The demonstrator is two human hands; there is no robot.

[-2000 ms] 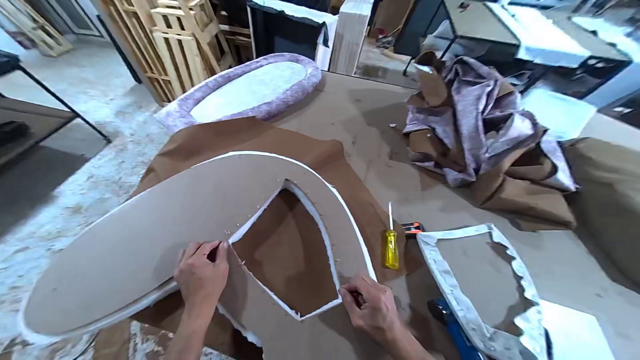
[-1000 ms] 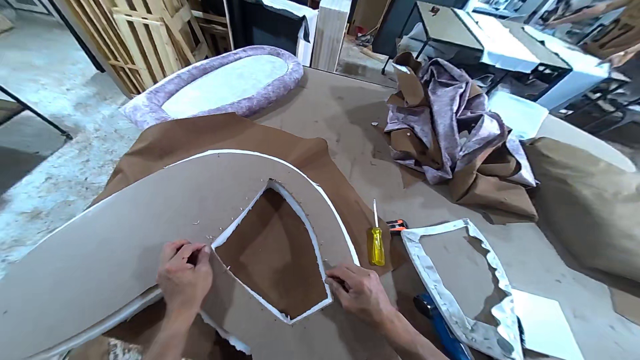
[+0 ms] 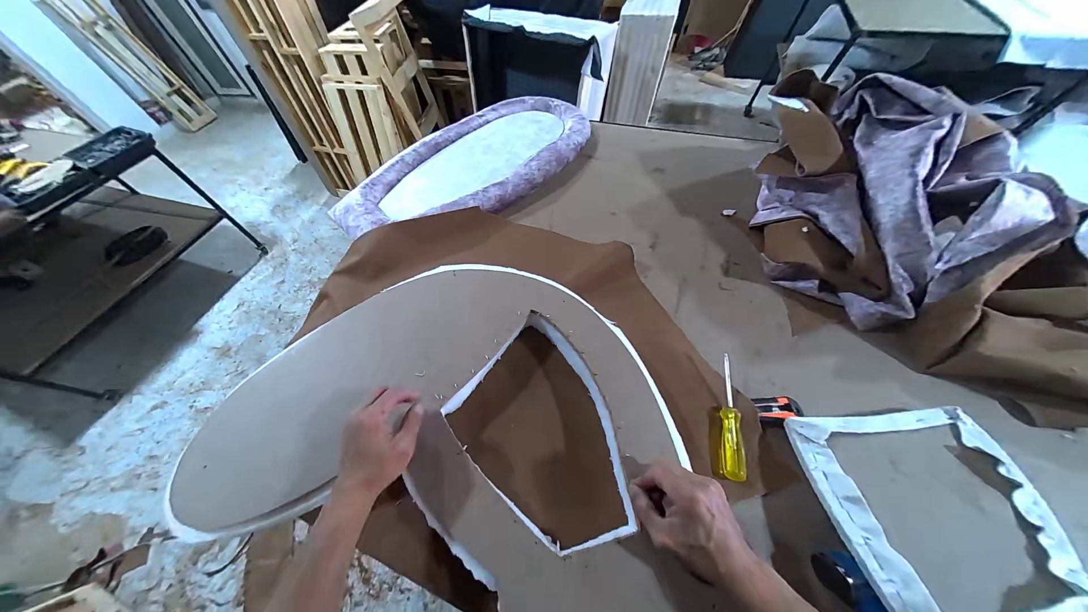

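A large curved board panel (image 3: 323,391) edged with white padding lies on brown fabric (image 3: 501,238). Through its shield-shaped cutout (image 3: 544,433), lined in white and ringed with staples, more brown fabric shows. My left hand (image 3: 378,442) rests on the panel left of the cutout, fingertips curled together; whether something small is between them cannot be told. My right hand (image 3: 684,514) is at the cutout's lower right edge, its fingers pinched, and what they hold is unclear. A yellow-handled screwdriver (image 3: 731,442) lies to the right of the panel.
Right of the screwdriver are an orange-and-black tool (image 3: 775,408), a white-wrapped frame (image 3: 875,518) and a partly hidden blue tool (image 3: 846,578). Crumpled purple fabric (image 3: 909,187) lies at the back right. A purple-rimmed oval panel (image 3: 484,153) lies at the far edge, near wooden frames (image 3: 365,102).
The view has shifted. Both hands remain at about the same places on the panel, left and right of the cutout; nothing else has plainly changed.
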